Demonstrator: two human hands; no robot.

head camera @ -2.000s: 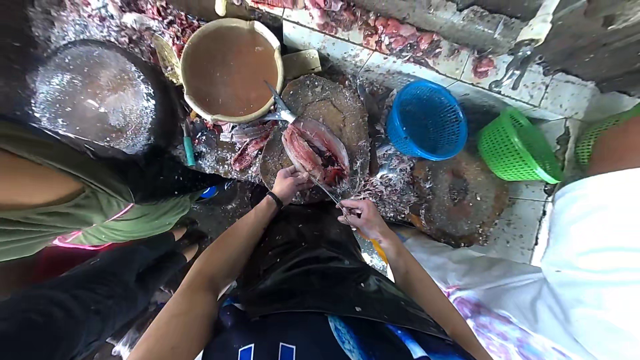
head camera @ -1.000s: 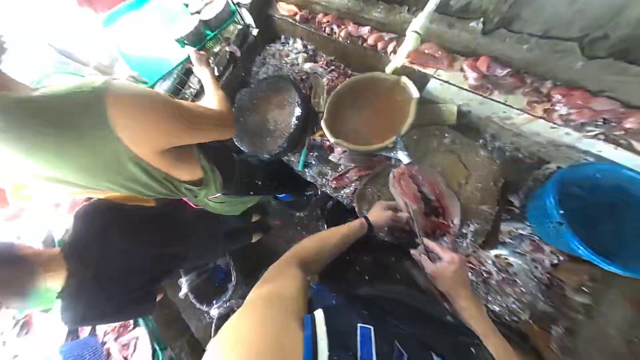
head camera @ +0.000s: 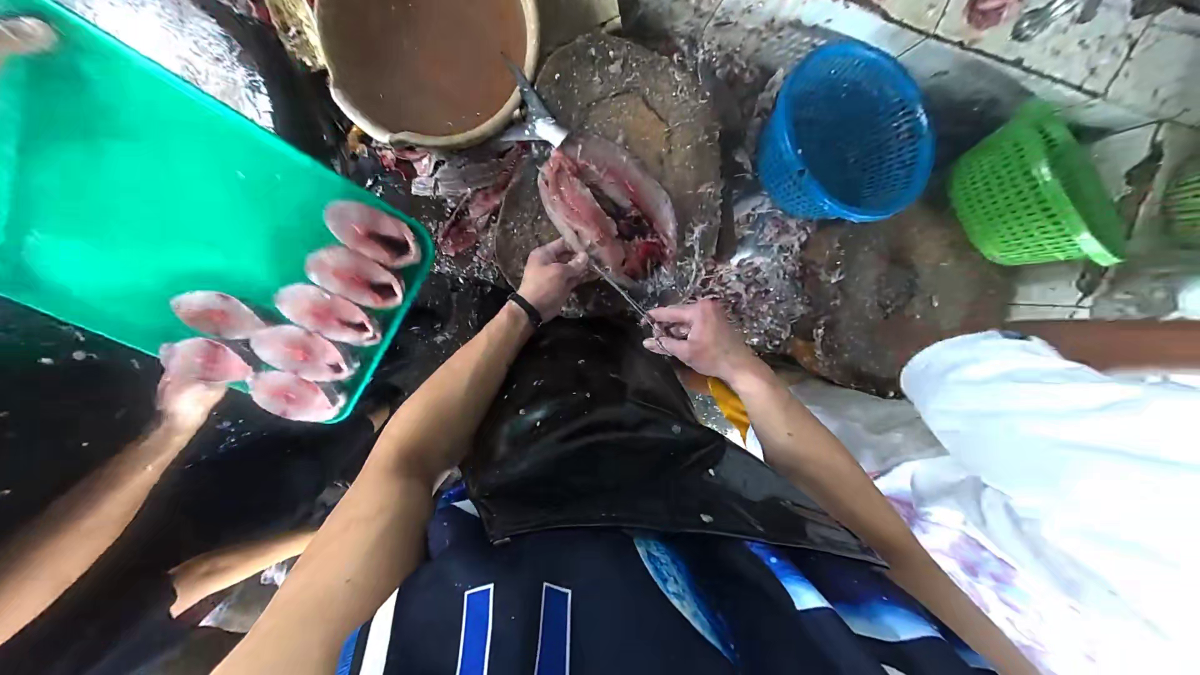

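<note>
A split-open fish lies on a round wooden chopping block, its tail toward the brown-water basin and its red insides showing. My left hand holds the near edge of the fish with its fingertips. In my right hand is a knife, whose thin blade points up and left to the fish beside my left fingers. Fish scraps lie to the left of the block, and scales and bits to its right.
Another person's hands hold a green tray with several fish steaks at the left. A basin of murky water stands behind. To the right are a blue basket, a green basket, another wooden block and a person in white.
The green tray with fish steaks has come into view at the left, held by another person. My hands are still at the split fish with the knife. The view has swung back from the left.
</note>
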